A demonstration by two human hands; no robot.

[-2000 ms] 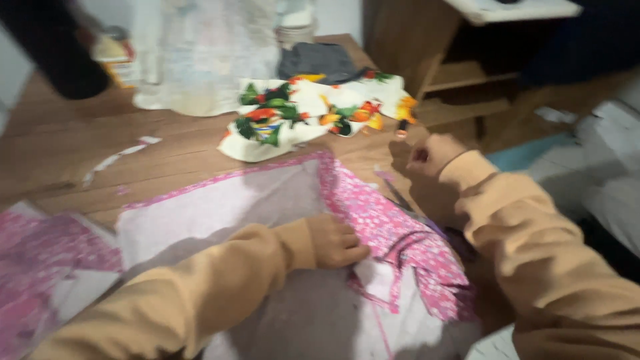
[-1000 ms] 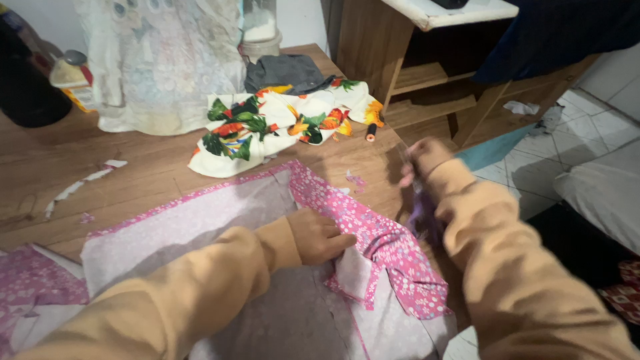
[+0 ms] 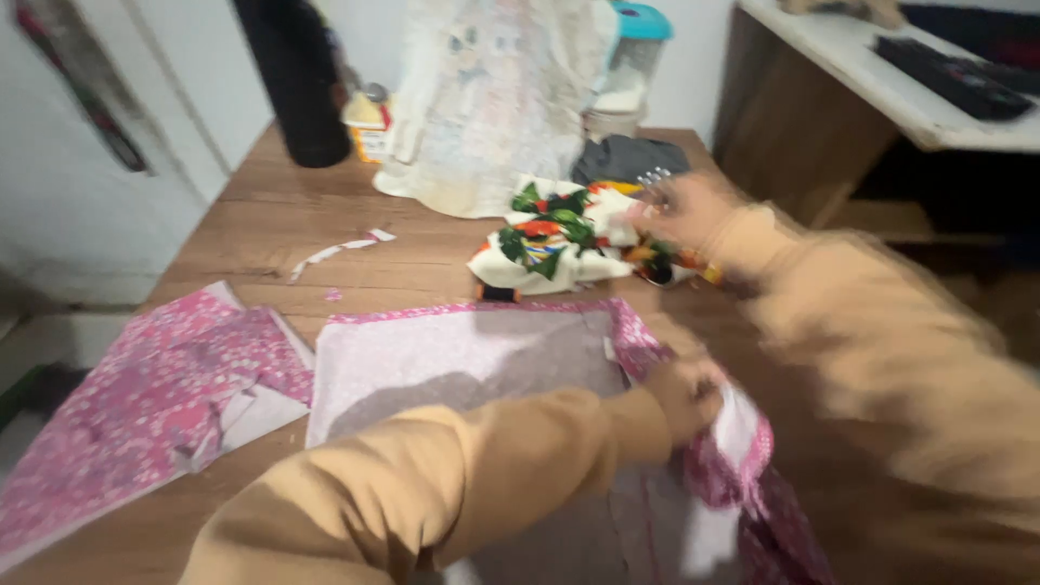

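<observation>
My left hand [image 3: 686, 398] is closed on a gathered part of the pink floral fabric [image 3: 756, 447], at the right side of a wide piece lying pale side up [image 3: 431, 345]. Motion blurs my right hand [image 3: 691, 211], which is over the right part of a white cloth printed with green, red and orange [image 3: 552, 236]. Small shiny things [image 3: 652, 175] show by its fingertips; whether it grips anything is unclear. A dark thread spool [image 3: 497, 293] lies between the printed cloth and the pale fabric's top edge.
Another pink floral piece [image 3: 162, 390] lies at the left, and a thin fabric scrap [image 3: 341, 252] behind it. Farther back are a black bottle [image 3: 301, 89], a whitish cloth [image 3: 487, 106], a grey cloth [image 3: 630, 158] and a lidded container [image 3: 638, 57]. A white-topped desk [image 3: 861, 73] stands at right.
My right hand has moved from the table's right side to over the printed cloth. My left hand has shifted right along the pink fabric, now bunched beside it. The view has shifted.
</observation>
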